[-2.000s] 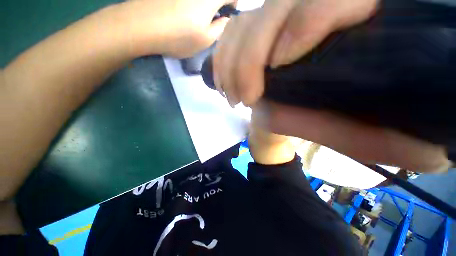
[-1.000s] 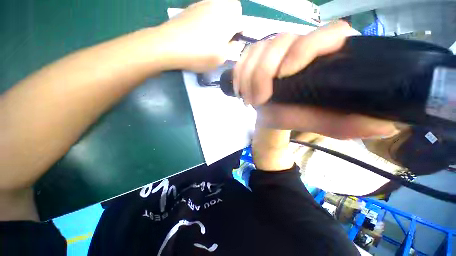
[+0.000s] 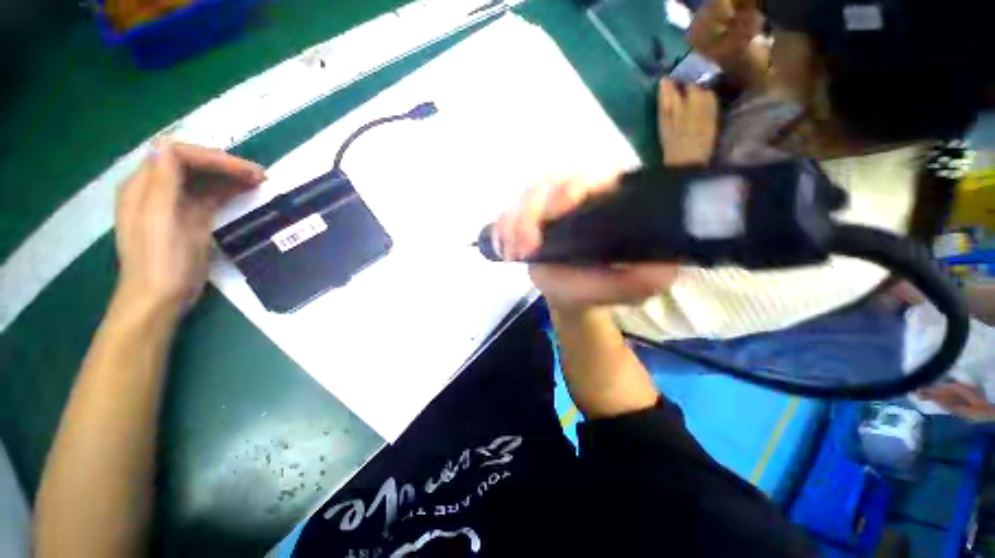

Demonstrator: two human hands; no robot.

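Note:
The black electronic unit lies flat on the white sheet, its barcode label facing up. Its cable curves away to a small plug on the sheet. My left hand is beside the unit's left end, fingers bent and apart, with nothing visible in it. My right hand grips the black electric screwdriver near its nose. The thin tip points left toward the unit, well apart from it, over the sheet.
Tiny dark specks, possibly screws, lie on the green bench at lower left. A pale rail crosses behind. A blue bin with orange contents is at upper left. Another person's hand and cap are at upper right. The thick cord loops at right.
The screwdriver has moved away from the work, and its tip is now visible. My left hand has moved left, uncovering the unit and cable. The camera view has shifted, showing the rail and bin.

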